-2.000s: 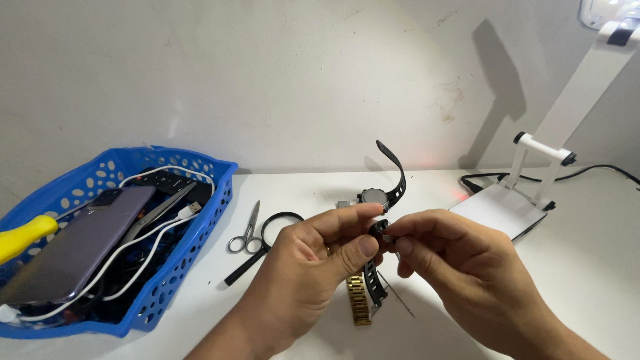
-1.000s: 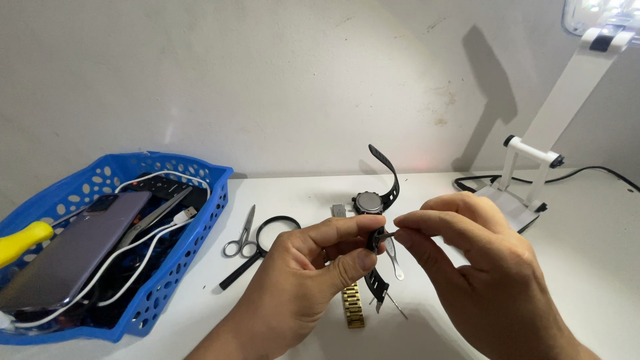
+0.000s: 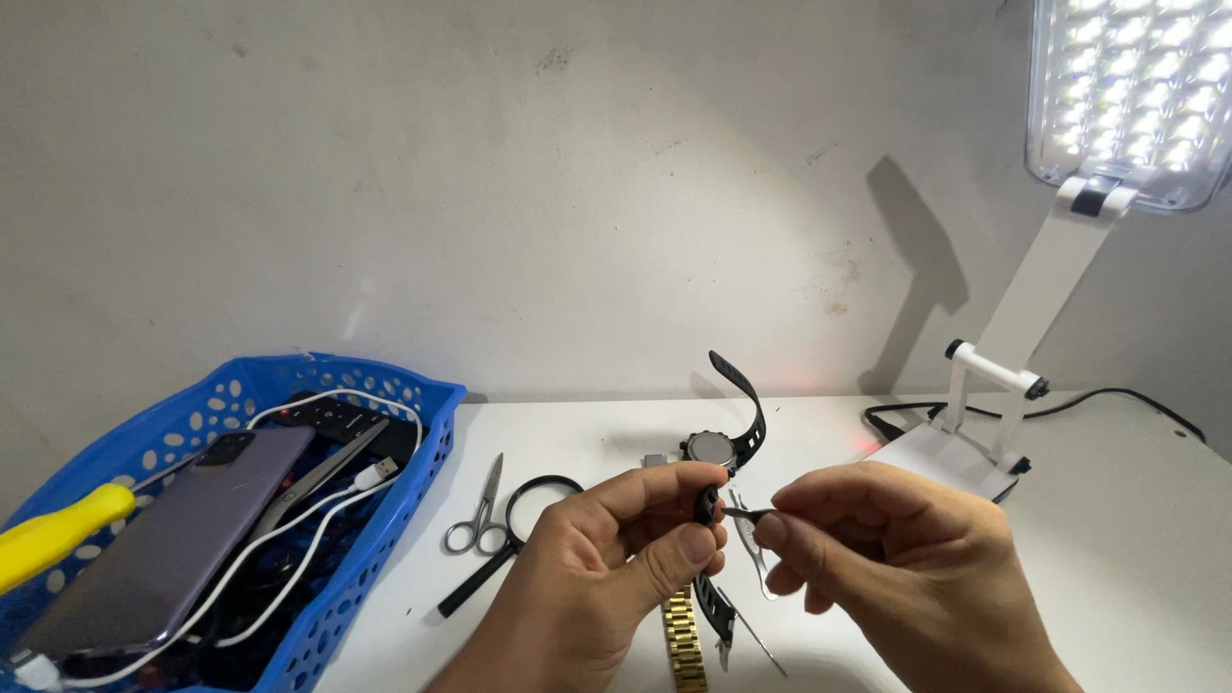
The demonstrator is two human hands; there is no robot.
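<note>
A small black part, perhaps a piece of a watch, is pinched between the thumb and fingers of my left hand. My right hand grips a thin dark pointed tool, its tip at the black part. Behind the hands lies a wristwatch with its black strap curling up. Below my left fingers are a black strap piece, a gold metal watch band and a thin metal rod. Metal tweezers lie between the hands, partly hidden.
Small scissors and a black-rimmed magnifying glass rest left of my hands. Further left, a blue plastic basket holds a phone, a white USB cable and a yellow-handled tool. A lit white desk lamp stands at right.
My right hand has drawn slightly away from the left, and the pointed tool between them now shows plainly. The tweezers, mostly hidden two seconds ago, are more visible. The view has tilted up.
</note>
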